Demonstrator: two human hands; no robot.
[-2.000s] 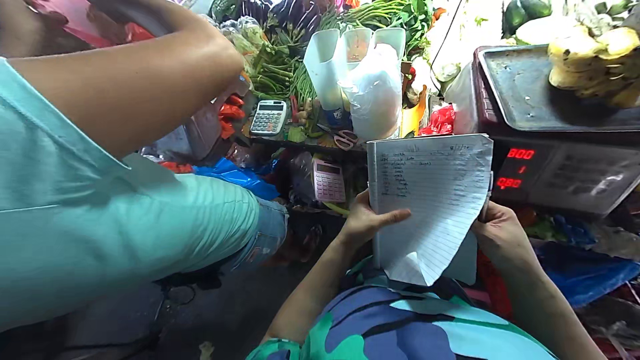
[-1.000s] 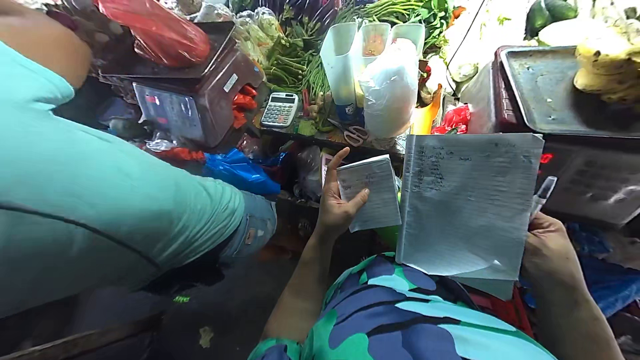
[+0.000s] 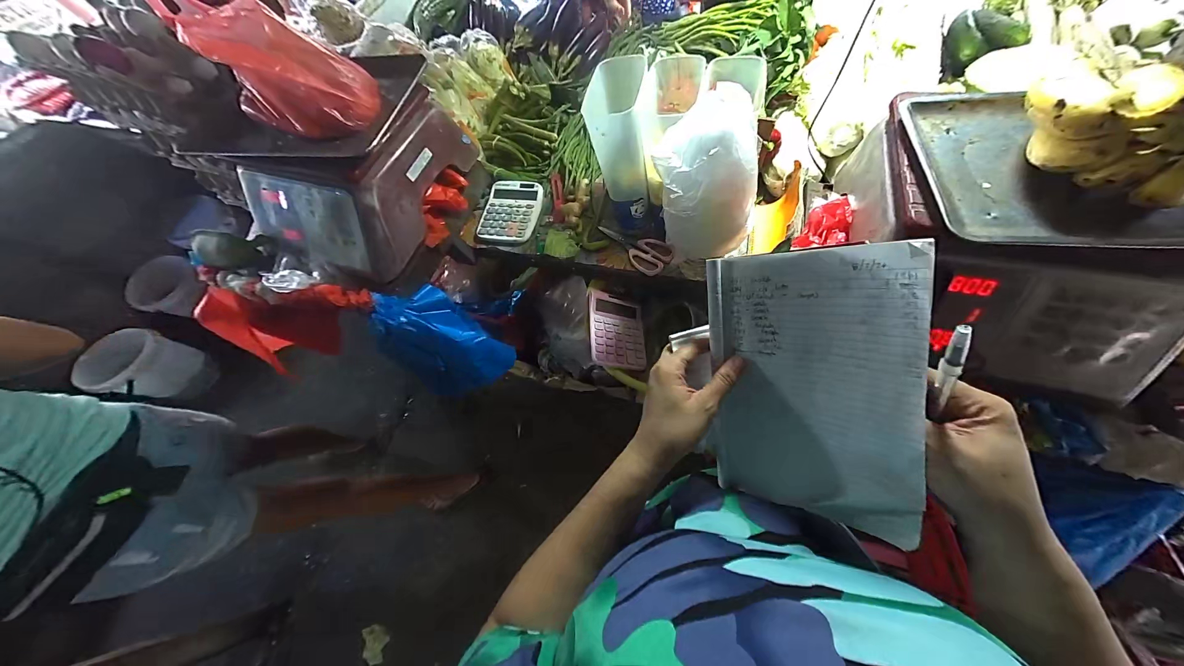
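Note:
A lined notebook [image 3: 823, 388] with handwriting on its upper part is upright before my body. My left hand [image 3: 680, 398] grips its left edge, thumb on the page, together with a small pad [image 3: 689, 339] largely hidden behind it. At the right edge, my right hand [image 3: 976, 444] holds the notebook and a capped-looking pen [image 3: 953, 365] that points up. Beyond the notebook's top left corner lie scissors [image 3: 647, 255] with pale handles. A pink calculator [image 3: 617, 331] is left of my left hand, and a white calculator [image 3: 510, 213] rests on the counter.
A digital scale [image 3: 1064, 314] with bananas [image 3: 1101, 129] on its tray stands right; another scale [image 3: 314, 222] bears a red plastic bag [image 3: 277, 69] at left. Plastic containers [image 3: 615, 120] and vegetables line the counter. Blue plastic bags [image 3: 444, 342] hang below. A person [image 3: 65, 462] is at left.
The person at left has moved away toward the left edge. The small pad, in my left hand beside the notebook a second ago, is now mostly behind the notebook.

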